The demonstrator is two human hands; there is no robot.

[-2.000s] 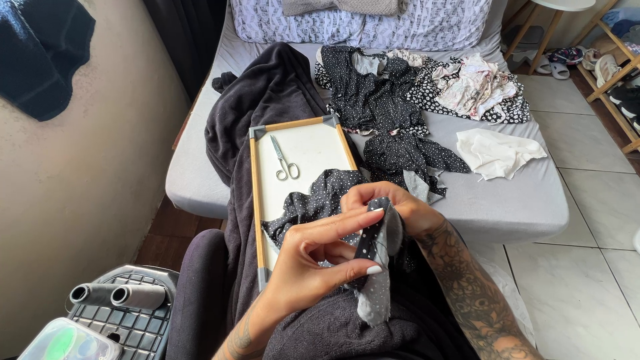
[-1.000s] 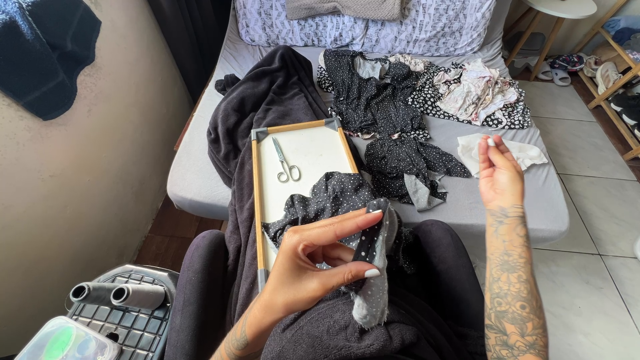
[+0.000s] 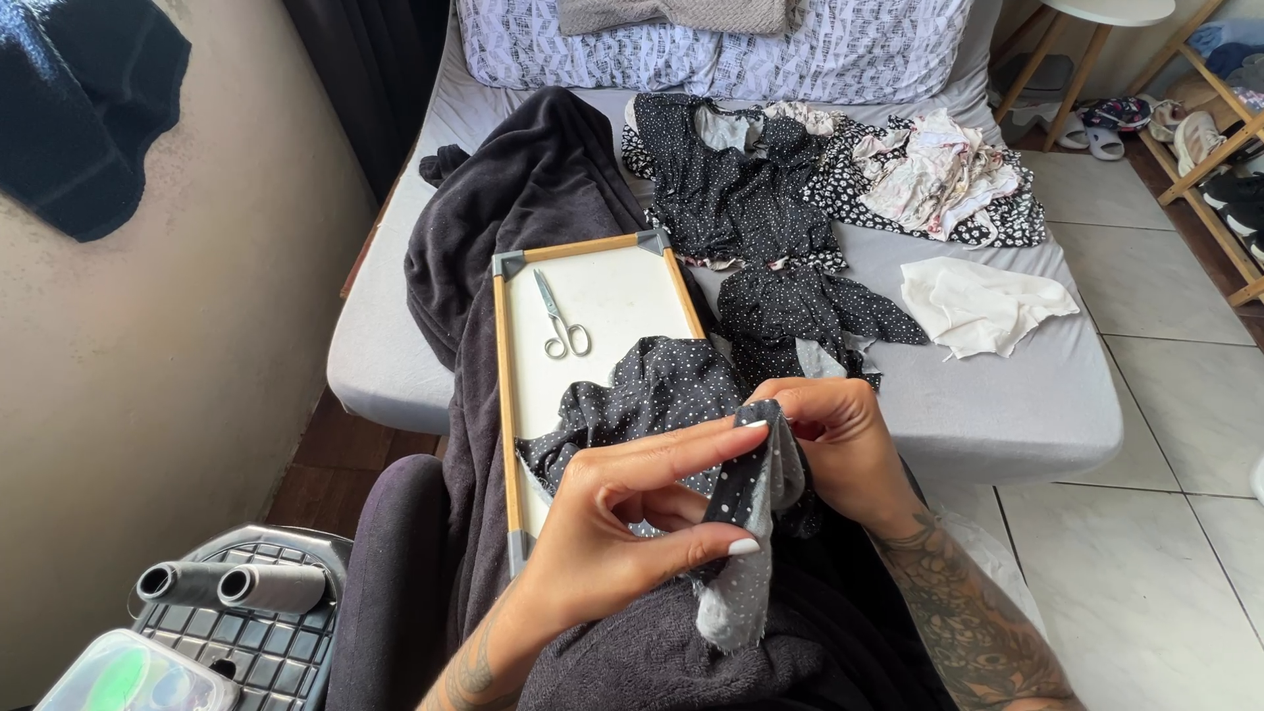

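Observation:
A strip of black fabric with white dots [image 3: 736, 583], its paler underside partly showing, is pinched between the thumb and fingers of my left hand [image 3: 632, 509]. My right hand [image 3: 839, 444] grips the upper edge of the same fabric, its fingertips partly hidden; whether it also holds a needle cannot be told. More of the dotted cloth [image 3: 662, 385] lies beyond my hands on a white board with a wooden frame [image 3: 504, 395]. Metal scissors [image 3: 563, 321] lie on that board, above the cloth.
Dotted garment pieces [image 3: 741, 188], a crumpled floral cloth [image 3: 938, 168] and a white cloth [image 3: 987, 301] lie on the bed [image 3: 997, 434]. A dark blanket [image 3: 513, 197] runs along the board's left. Thread spools [image 3: 272, 588] and a plastic box [image 3: 138, 676] sit on a black stool [image 3: 286, 642] at lower left.
One second ago my right hand was raised away to the right, over the bed near the white cloth; now it is back at the dotted fabric. My left hand has kept its pinch.

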